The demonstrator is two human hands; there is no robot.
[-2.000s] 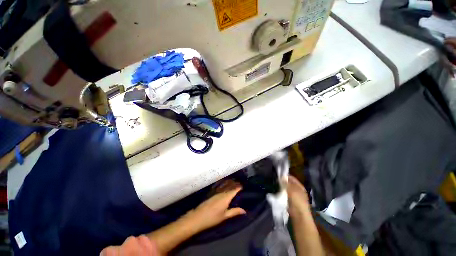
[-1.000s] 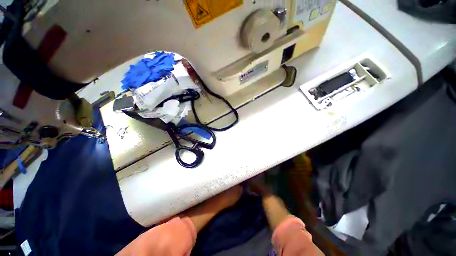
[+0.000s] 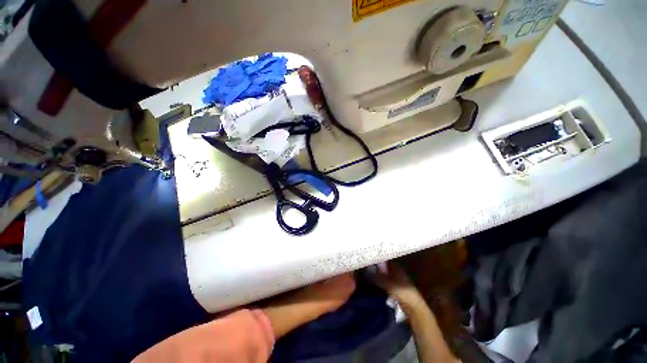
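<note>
Navy cloth (image 3: 113,255) lies under the needle end of the cream sewing machine (image 3: 241,32) and hangs off the table's left side, with a white sticker (image 3: 35,317) at lower left. More navy cloth (image 3: 347,322) is in the lap. My left hand (image 3: 333,292) is at the table's front edge, its fingers hidden by the edge and shadow. My right hand (image 3: 394,281) is just right of it, over the lap cloth, small and dim. A small whitish bit (image 3: 397,309) shows beside my right wrist. What either hand grips cannot be told.
Black-handled scissors (image 3: 298,205) lie on the machine bed with white paper slips (image 3: 259,117), blue scraps (image 3: 248,79) and a red-brown-handled tool (image 3: 310,85) on a black cord. A bobbin-winder tray (image 3: 543,138) is set in the table. Dark grey cloth (image 3: 589,262) hangs at right.
Both hands have come close together at the table edge; the blurred whitish strip seen by my right hand is mostly out of sight. The view has shifted, while the scissors stay on the bed.
</note>
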